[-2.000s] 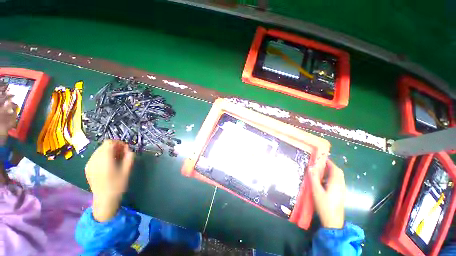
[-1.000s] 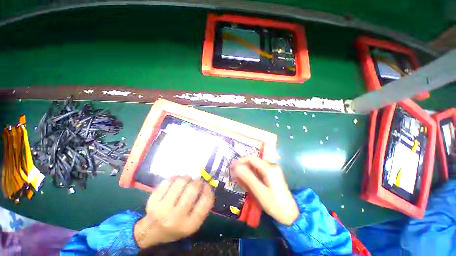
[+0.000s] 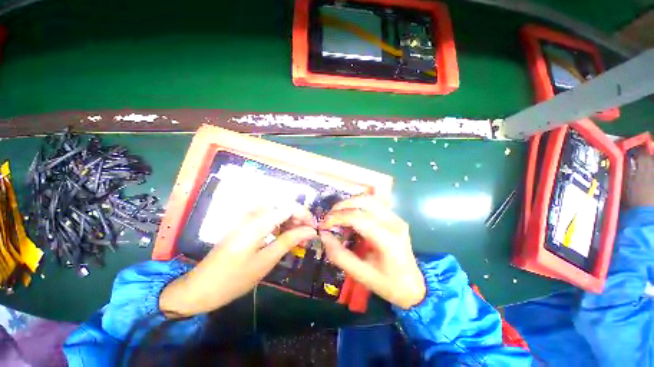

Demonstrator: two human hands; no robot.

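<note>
An open tablet unit [image 3: 215, 215] lies in an orange-red foam tray [image 3: 188, 175] in front of me, tilted slightly. Its large white battery area glares. My left hand [image 3: 247, 251] and my right hand [image 3: 373, 247] meet over the tablet's right part, fingertips together. A small dark piece [image 3: 326, 204] shows at my fingertips; what exactly it is and which hand grips it is hard to tell. A heap of black flex cables [image 3: 89, 193] lies at the left, beside a bundle of orange flex cables [image 3: 13, 236].
More tablets in trays sit on the green surface beyond the brown strip [image 3: 215, 123] and stacked at right [image 3: 609, 236]. A grey metal bar [image 3: 581, 100] slants in from the right. Tweezers [image 3: 500, 209] lie near the stack. Another person's blue sleeve [image 3: 620, 301] is at right.
My left hand has come from beside the black heap to the tablet. My right hand has left the tray's right edge. Both hands now meet at the fingertips. The view has shifted.
</note>
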